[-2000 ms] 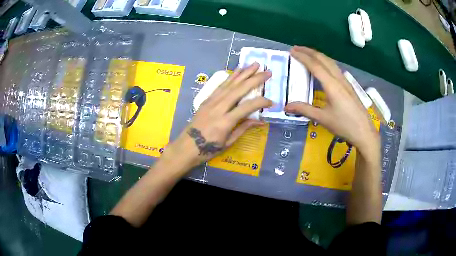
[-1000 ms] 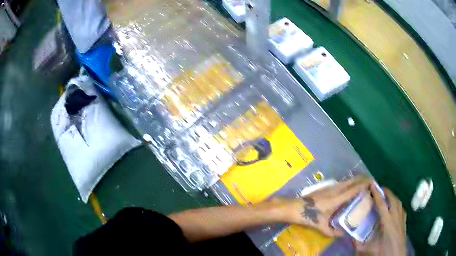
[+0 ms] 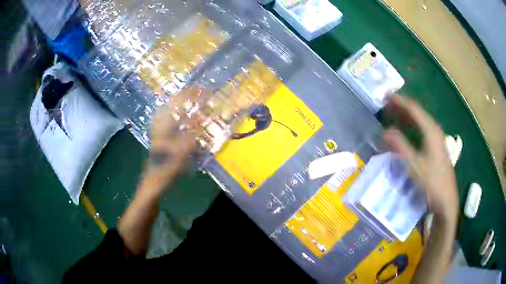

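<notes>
A white inner tray (image 3: pixel 388 195), apparently empty, sits on the carton-covered bench at the lower right. A cream-white oblong unit (image 3: pixel 333 165) lies left of it. My right hand (image 3: pixel 424 155) is blurred, fingers apart and empty, above the tray's right side. A filled white tray (image 3: pixel 373 76) stands on the near edge of the green belt, beyond my right fingertips. My left hand (image 3: pixel 175 130) is blurred over the near edge of the clear bulk tray (image 3: pixel 205 55); whether it grips anything cannot be told.
Another filled tray (image 3: pixel 310 16) stands farther up the green belt (image 3: pixel 427 100). Several white units, one clearly visible (image 3: pixel 472 200), lie on the belt at right. A tan ledge (image 3: pixel 460 66) runs beyond. A white sack (image 3: pixel 72 133) and blue stool (image 3: pixel 72 44) are at left.
My hands have parted: the left moved left to the clear bulk tray, the right is off the tray it held. A filled tray now stands nearer on the belt. The view has shifted.
</notes>
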